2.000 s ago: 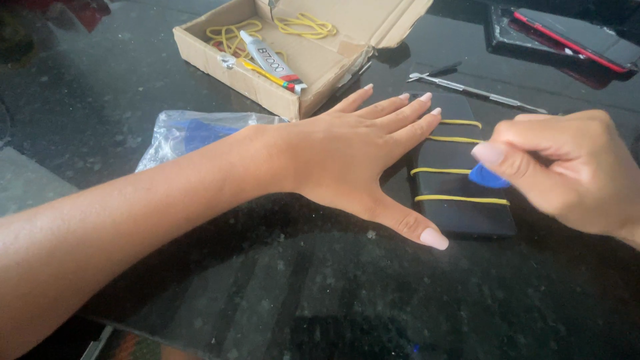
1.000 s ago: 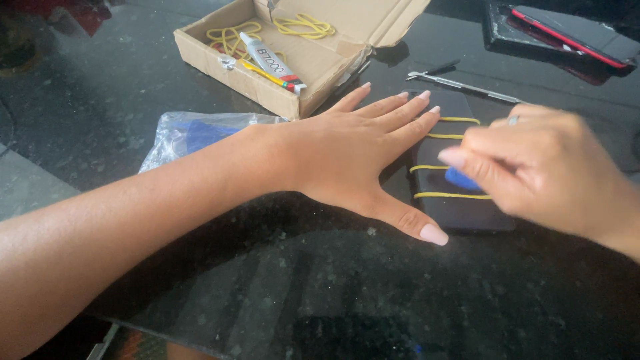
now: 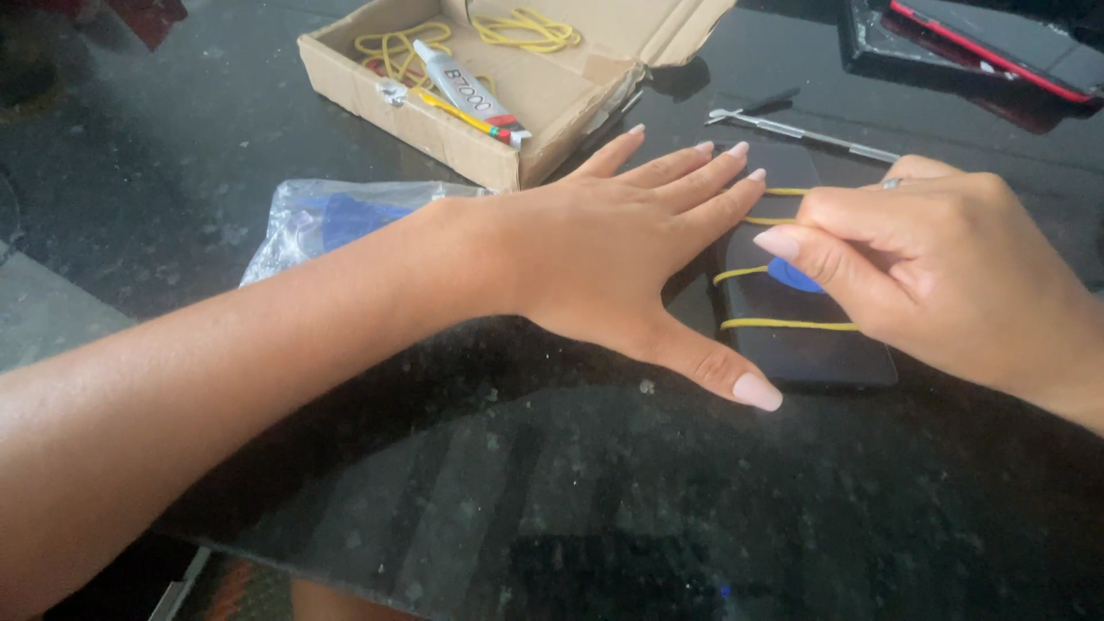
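Note:
A dark smartphone (image 3: pixel 793 358) lies flat on the black speckled stone countertop (image 3: pixel 552 483), with several yellow rubber bands (image 3: pixel 785 324) running across it. My left hand (image 3: pixel 621 233) is spread over the phone's left edge, fingertips at the upper bands, holding nothing. Above the phone is my right hand (image 3: pixel 923 250), its fingers curled and thumb pointing left. A blue plastic piece, apparently an opening pick (image 3: pixel 795 275), shows beneath the right thumb, against one band; the rest of it is hidden by the hand.
An open cardboard box (image 3: pixel 414 138) at the back holds a glue tube (image 3: pixel 466 86), yellow rubber bands (image 3: pixel 526 30) and a yellow tool. Metal tweezers (image 3: pixel 802 134) lie beyond the phone. A plastic bag (image 3: pixel 293 224) sits behind my left forearm. A red-edged phone (image 3: pixel 992 52) rests back right.
My right hand, with the blue piece, has shifted left over the phone since two seconds ago and covers the right ends of the bands. My left hand stays in place.

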